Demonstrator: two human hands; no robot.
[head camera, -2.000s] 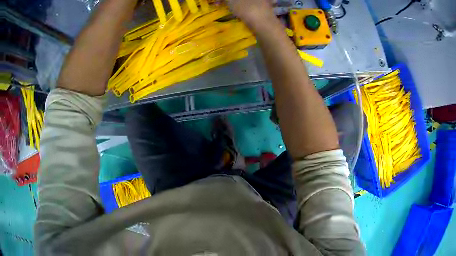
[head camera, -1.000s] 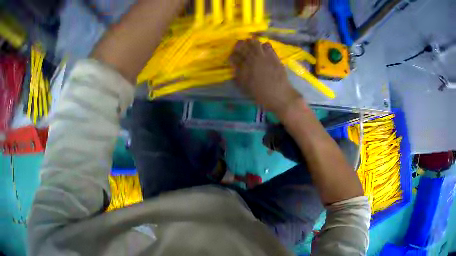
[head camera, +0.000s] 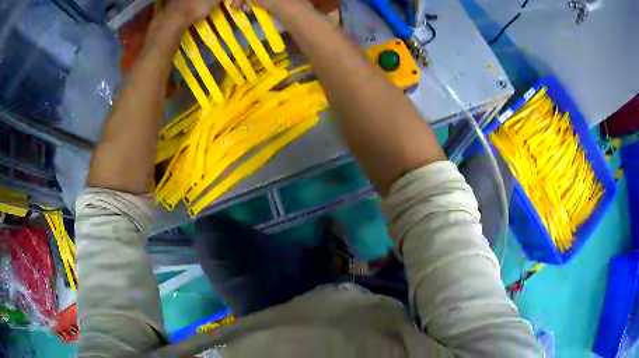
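Several yellow straps (head camera: 223, 46) lie side by side in a row at the top, their ends pointing towards me over a loose pile of yellow straps (head camera: 242, 133) on the bench front. My left hand (head camera: 188, 10) is at the upper ends of the row, cut off by the top edge. My right hand (head camera: 263, 4) is beside it at the row's right part, also cut off. The fingers are mostly hidden, so a grip cannot be made out. A reddish-brown block (head camera: 133, 35) shows left of my left forearm.
A yellow box with a green button (head camera: 389, 61) is at the bench's right front. A blue tool (head camera: 387, 15) lies behind it. A clear hose (head camera: 483, 133) hangs over the right edge. A blue tote (head camera: 608, 187) of straps stands right; another is partly visible lower left.
My right hand has moved from the loose pile up to the row's upper ends, near my left hand. The camera view has shifted, and the strap row now shows further left.
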